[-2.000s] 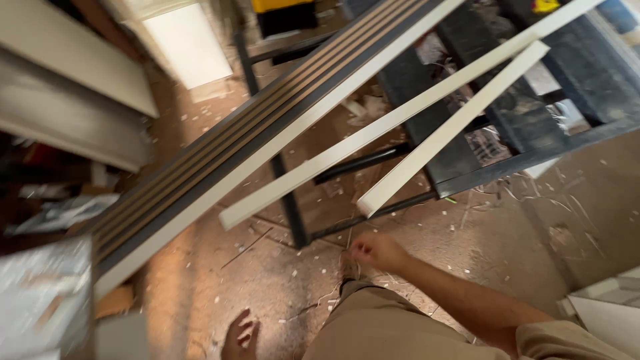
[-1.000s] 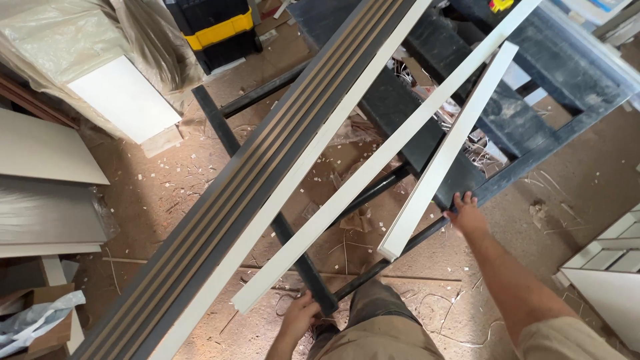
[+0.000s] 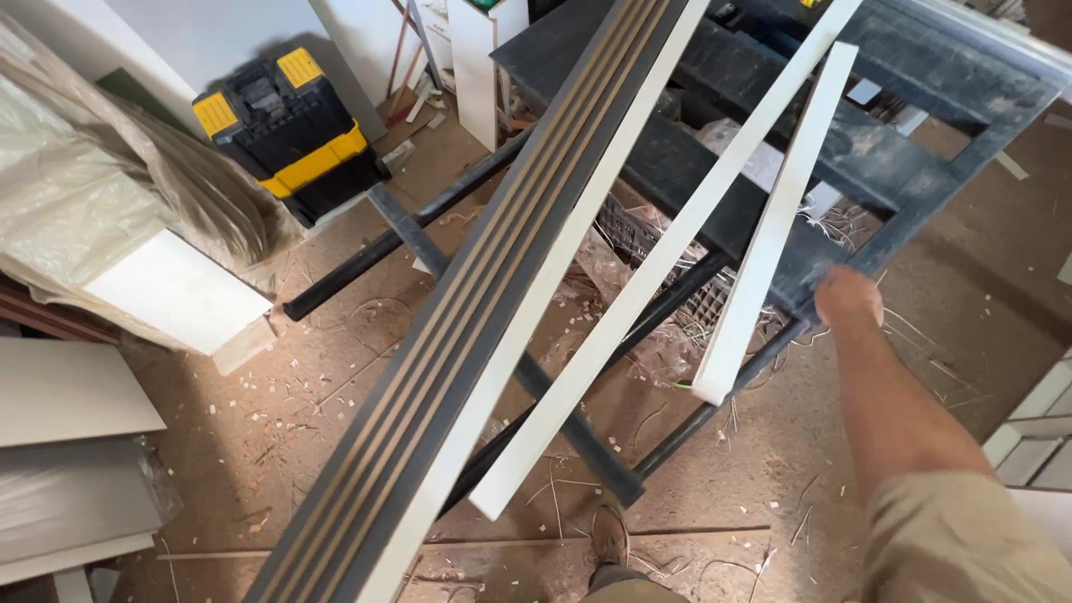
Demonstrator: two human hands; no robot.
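Observation:
My right hand point(image 3: 848, 299) is at the near corner of a dark metal work frame point(image 3: 909, 226), its fingers hidden from view by the back of the hand, so its grip cannot be made out. My left hand is out of the picture. A long grooved panel strip point(image 3: 469, 327), dark with tan lines and a white edge, lies diagonally across the frame. Beside it rests a long white strip point(image 3: 653, 272). A shorter white strip point(image 3: 775, 226) lies between that and my right hand, its lower end over a thin dark bar point(image 3: 712, 414) of the frame.
A black and yellow tool box point(image 3: 293, 134) stands at the upper left by plastic-wrapped panels point(image 3: 92, 159). White boards point(image 3: 67, 394) are stacked at the left edge. A black plastic crate point(image 3: 703, 306) sits under the frame. Offcuts and thin strands litter the floor point(image 3: 293, 452). White shelving point(image 3: 1038, 435) stands at right.
My left hand, at the frame's lower end one second ago, has left the view. My right hand remains near the frame's corner, where it arrived from beside my body. The view has shifted.

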